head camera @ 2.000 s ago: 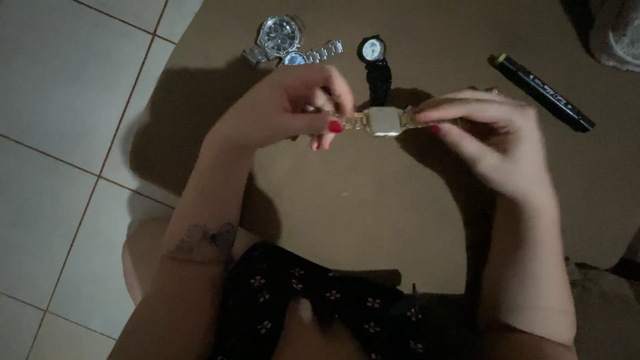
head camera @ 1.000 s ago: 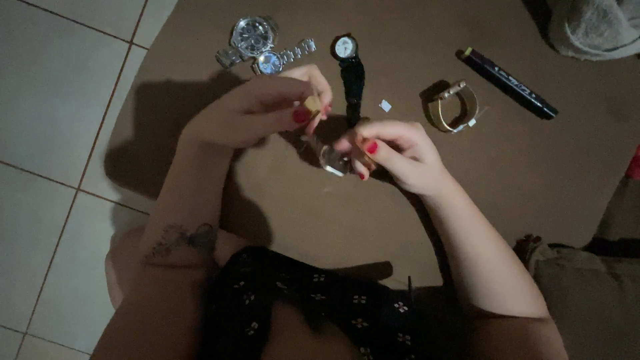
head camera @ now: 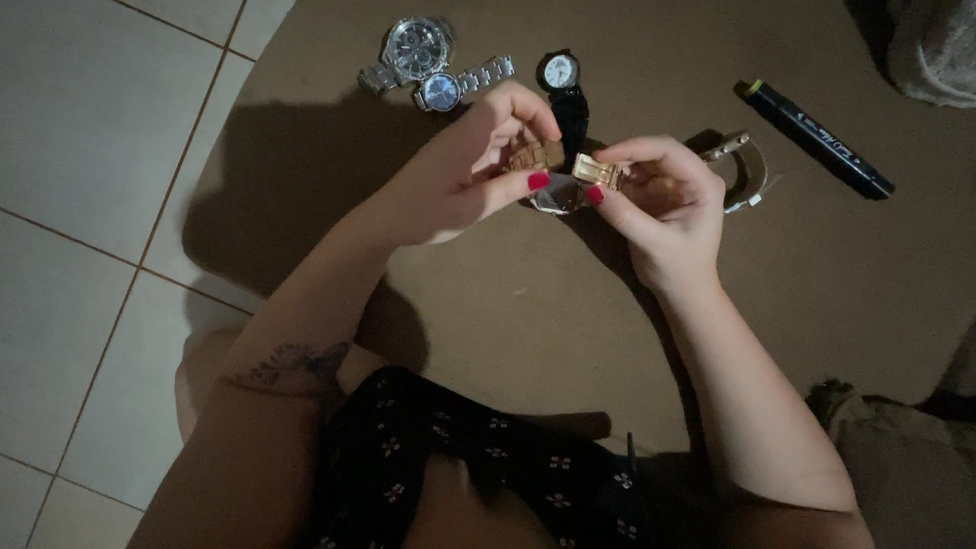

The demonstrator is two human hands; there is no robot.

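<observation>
My left hand [head camera: 488, 168] pinches one end of a gold-coloured metal watch bracelet [head camera: 536, 155]. Between thumb and fingers, my right hand [head camera: 663, 198] grips the other end, where the gold clasp [head camera: 597, 169] shows. The watch case [head camera: 557, 194] hangs between the hands, its face dark. Another gold-toned watch [head camera: 751, 171] lies on its side just right of my right hand. Beyond my hands is a watch with a white dial [head camera: 560, 71] and black strap. A large silver chronograph watch [head camera: 418, 49] and a smaller silver watch with a blue dial [head camera: 441, 92] lie together above my left hand.
All lie on a brown fabric surface [head camera: 488, 305]. A black marker [head camera: 816, 141] bearing writing rests at the right. A grey cloth-like object [head camera: 934, 53] is at the top right, and a brownish cushion-like item [head camera: 907, 457] at the lower right. Pale floor tiles [head camera: 69, 137] show at left.
Two seconds ago both hands held a watch with a light rectangular face; a second ago a gold-toned watch lay at the right and the hands held another. The small white tag near the black strap is no longer visible.
</observation>
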